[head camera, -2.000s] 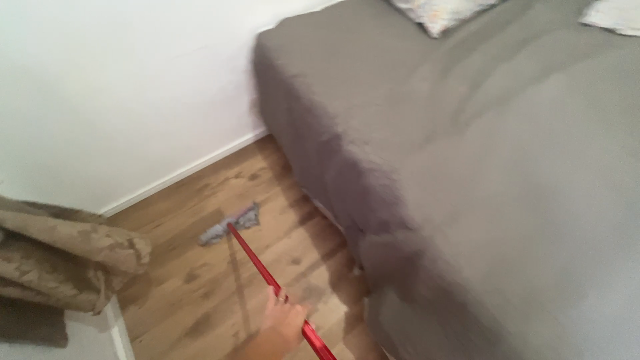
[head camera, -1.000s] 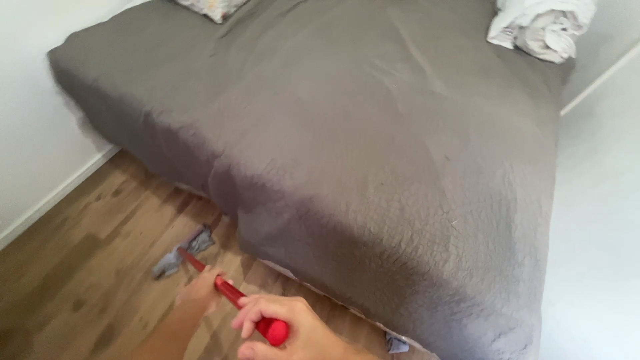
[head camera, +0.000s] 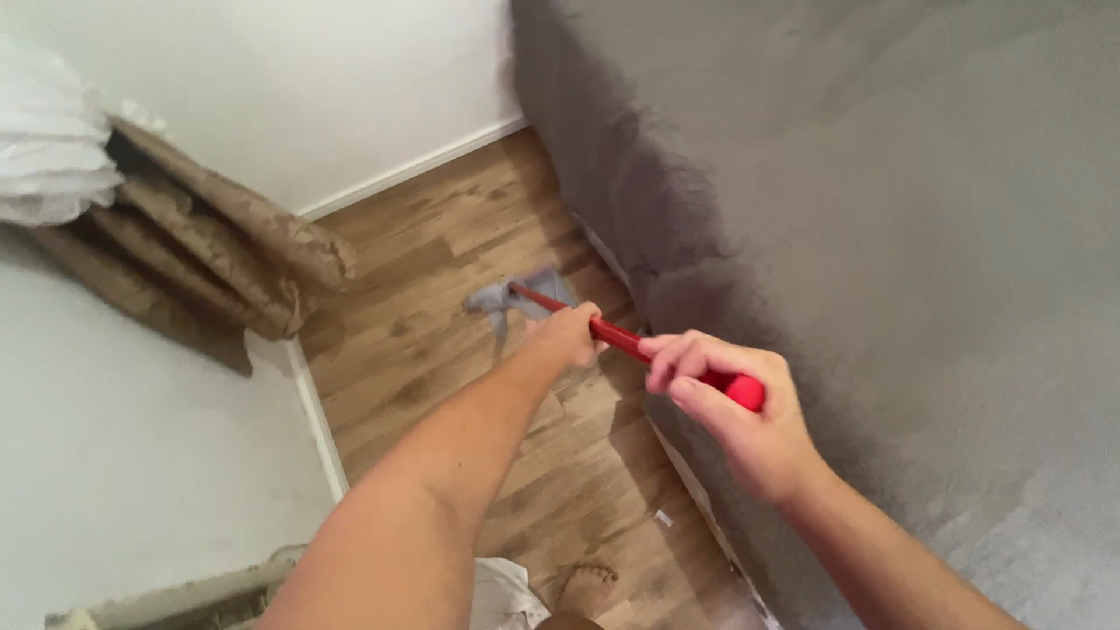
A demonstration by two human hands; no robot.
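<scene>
A red pole (head camera: 623, 338) with a rounded end slants down and away from me to a grey cloth (head camera: 499, 300) on the wood floor. My left hand (head camera: 570, 334) is wrapped around the pole at its middle. Near the rounded top end, my right hand (head camera: 731, 398) is closed on the same pole, with the red tip showing between thumb and fingers. The cloth lies spread at the pole's far end, partly behind my left hand.
A bed with a grey cover (head camera: 875, 219) fills the right side. Brown curtains (head camera: 219, 236) and white sheer fabric (head camera: 48, 140) hang at the left. White baseboard (head camera: 420, 168) edges the wall. A small white scrap (head camera: 663, 518) lies by the bed, and a bare foot (head camera: 588, 588) stands below.
The view has swung back left since one second ago. Both hands have stayed on the pole since then; two seconds ago only one hand was in view on it.
</scene>
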